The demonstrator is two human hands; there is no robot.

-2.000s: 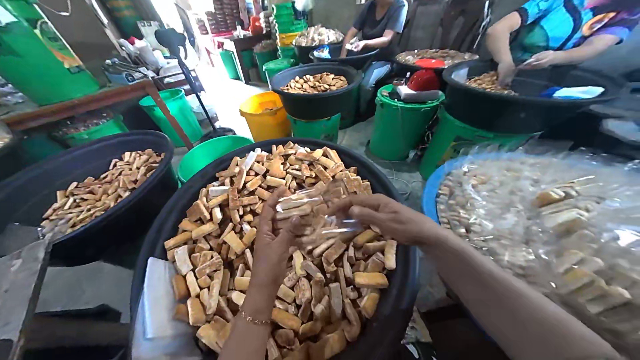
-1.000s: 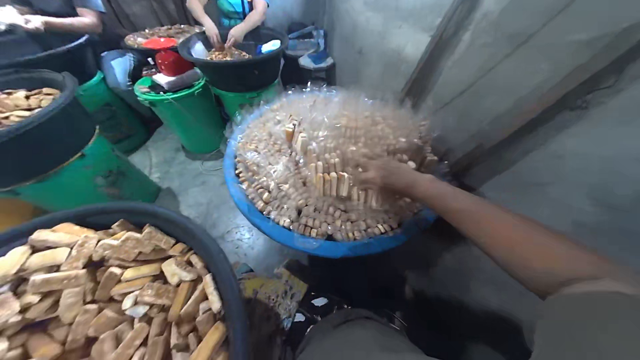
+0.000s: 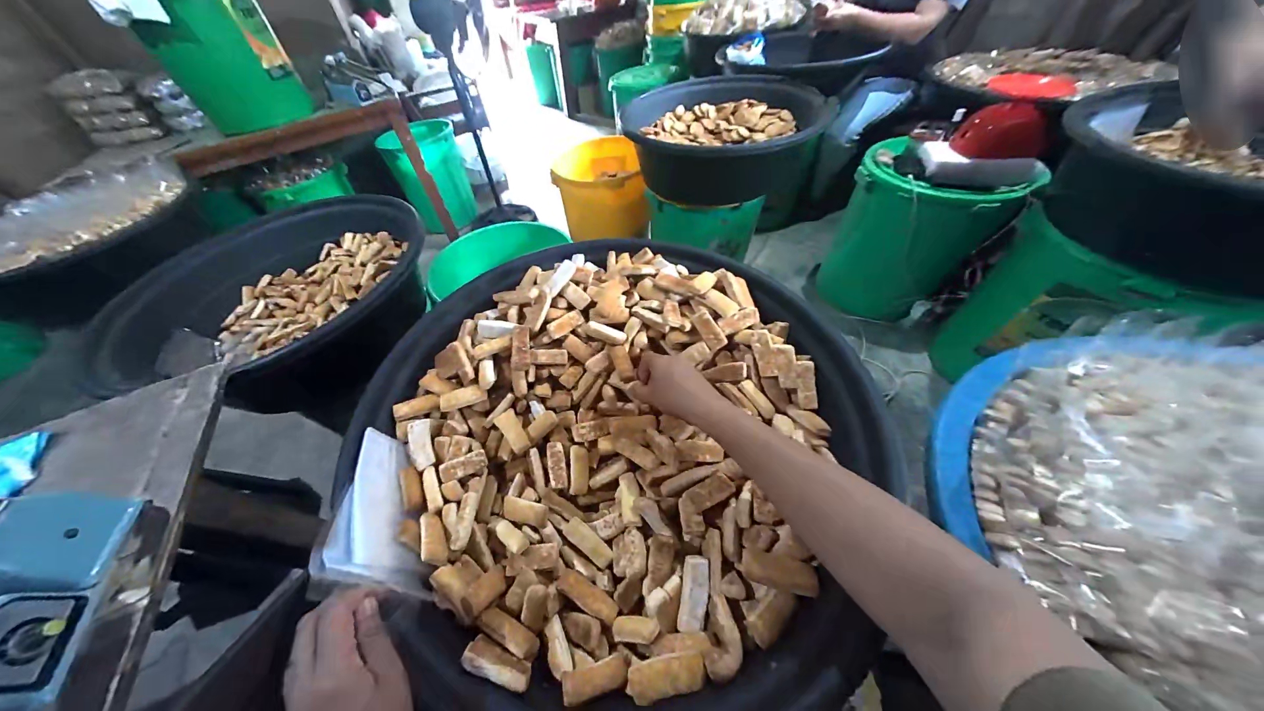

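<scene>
A large black tub (image 3: 869, 434) in front of me is heaped with browned, stick-shaped biscuits (image 3: 592, 474). My right hand (image 3: 671, 387) reaches into the upper middle of the heap, its fingers touching biscuits; whether it grips one is hidden. At the tub's near left edge lies my left hand (image 3: 348, 652), fingers together, close to the corner of a stack of clear plastic bags (image 3: 370, 509). Whether this hand pinches a bag cannot be told. The bags rest on the tub's left rim, against the biscuits.
A blue-rimmed tub (image 3: 948, 444) of biscuits in clear bags stands at right. Another black tub (image 3: 395, 222) holds biscuits at left, beside a table with a blue device (image 3: 59, 563). Green buckets (image 3: 879, 247), a yellow bucket (image 3: 600, 188) and co-workers' arms are beyond.
My right hand has moved from the bagged biscuits in the blue-rimmed tub to the loose heap. My left hand, unseen one second ago, shows by the bag stack. The view has swung left.
</scene>
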